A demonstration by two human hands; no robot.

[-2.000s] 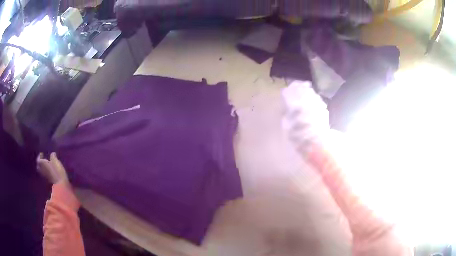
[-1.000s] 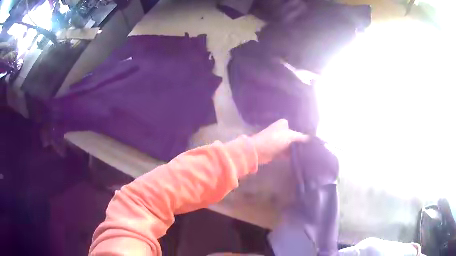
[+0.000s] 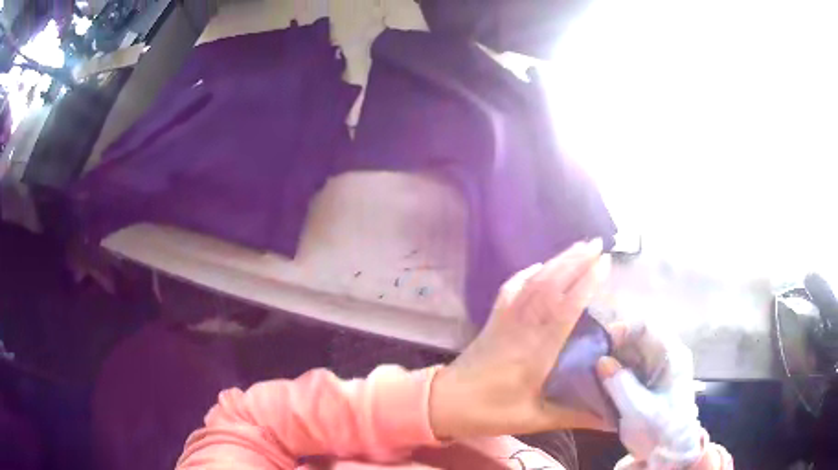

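A dark purple garment panel [image 3: 519,197] runs from the table down to my hands. My left hand [image 3: 515,353], bare, lies over its lower part with fingers stretched up and right; whether it grips the cloth is hidden. My right hand [image 3: 657,395], in a pale glove with bare fingertips, is shut on the cloth's lower end, beside my left palm. A bluish fold of the cloth shows between the hands. Another purple panel [image 3: 239,138] lies flat at the left, its right edge against or under the first panel.
The pale, stained pressing table [image 3: 390,225] shows between the panels, with small dark specks; its curved front edge runs below. Strong glare hides the upper right. Cluttered items stand at the far left. A dark object with a pale cord or wire [image 3: 809,340] is at the right edge.
Both hands have come together at the lower right; my gloved right hand has moved up to the cloth. The panel has spread left towards the other one. The view has shifted.
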